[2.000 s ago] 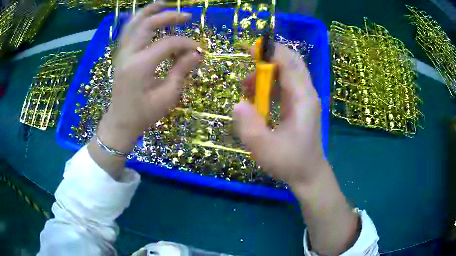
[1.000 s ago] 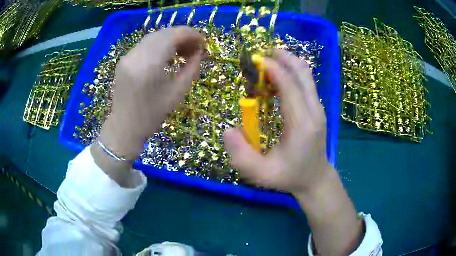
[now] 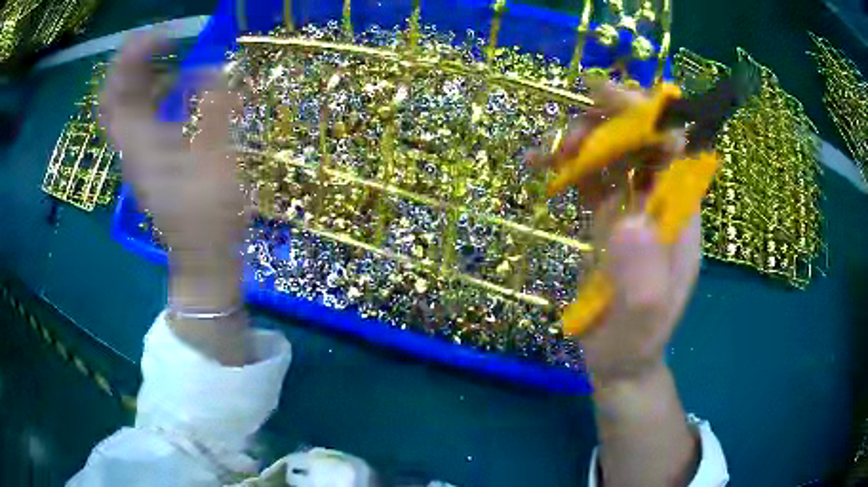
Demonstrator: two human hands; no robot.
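My right hand [image 3: 638, 276] holds side cutters [image 3: 687, 193] with orange handles, their dark jaws pointing to the upper right. An openwork gold sprue frame [image 3: 381, 185] lies between my hands above the blue tray [image 3: 419, 347], tilted down to the right. Small gold parts show on it at the upper right. My left hand [image 3: 181, 171] is blurred at the frame's left side; whether its fingers grip the frame cannot be told. The right fingers are beside the frame's right end. Loose cut parts [image 3: 324, 276], gold and silver-looking, cover the tray bottom.
Stacked gold frames [image 3: 766, 181] lie right of the tray, with more [image 3: 842, 90] at the far right. A smaller frame stack [image 3: 81, 166] lies left, and others [image 3: 38, 24] at the upper left. The table [image 3: 761, 361] is dark green-teal.
My left hand has moved left, away from the middle of the tray. My right hand has moved right, and the cutters have turned from upright to slanting right. The frame's bars now show more fully.
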